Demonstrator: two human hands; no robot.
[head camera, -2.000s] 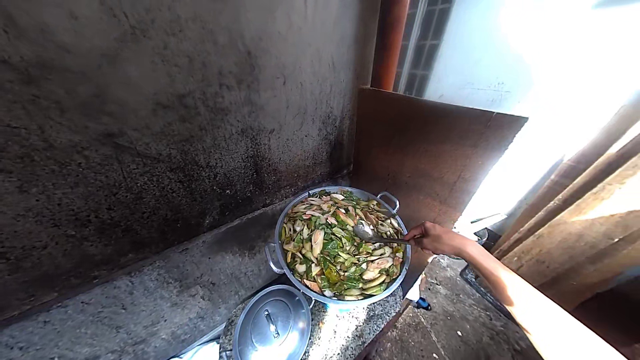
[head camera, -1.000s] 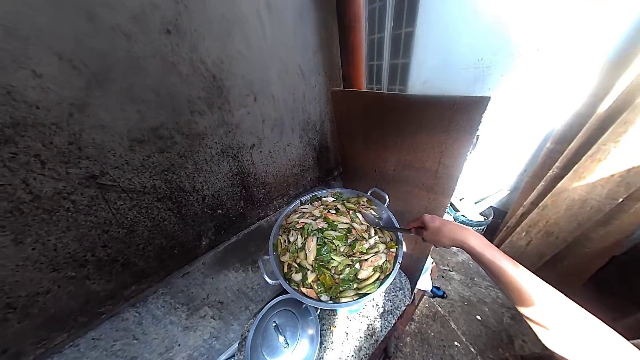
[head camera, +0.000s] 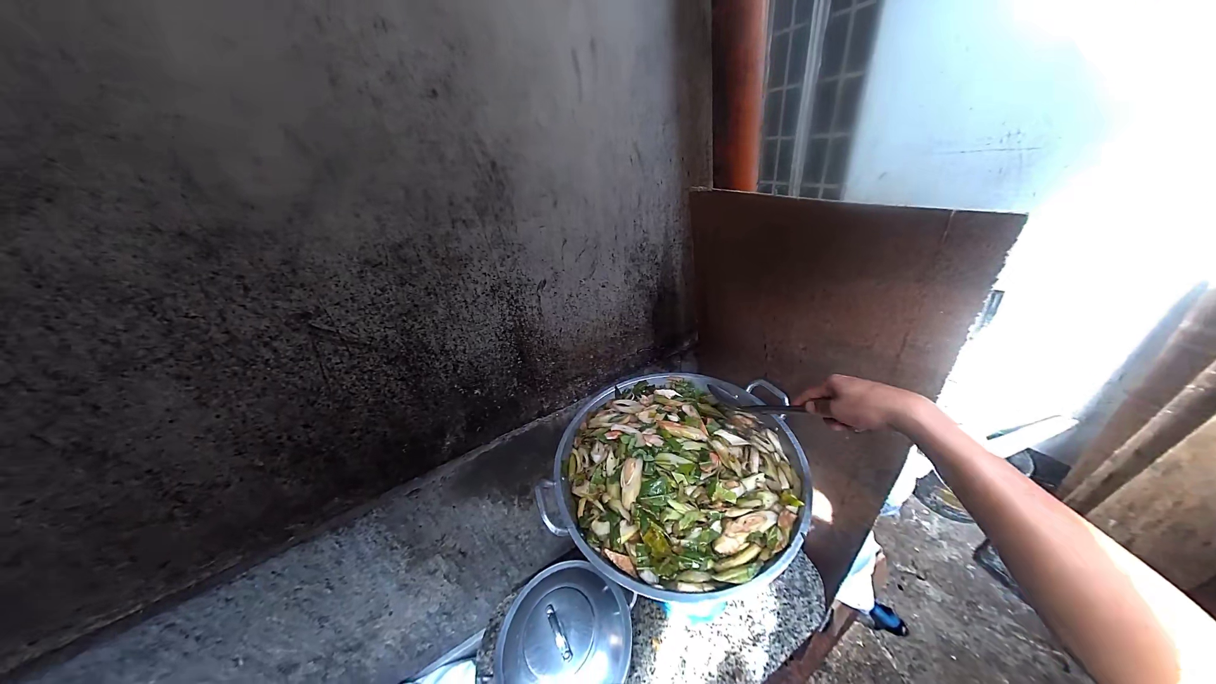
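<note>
A wide metal pot (head camera: 807, 508) with two loop handles is filled nearly to the rim with sliced vegetables and green leaves (head camera: 665, 475). From the right, my right hand (head camera: 848, 404) grips the handle of a metal spoon (head camera: 760, 408) just outside the pot's rim. The spoon's head lies at the far right inner edge of the pot, partly among the vegetables. A round metal lid (head camera: 565, 622) with a bar handle lies beside the pot at the lower left. My left hand is not in view.
A soot-stained wall (head camera: 380, 285) rises behind and left of the pot, above a concrete ledge (head camera: 380, 560). A brown board (head camera: 826, 285) stands close behind the pot. The speckled stone surface (head camera: 769, 617) supports the pot. An orange pipe (head camera: 737, 95) runs upright beyond the board.
The spoon's head has moved from upon the vegetables, right of the middle, to the pot's far right edge, my right hand still on its handle. The view has shifted somewhat.
</note>
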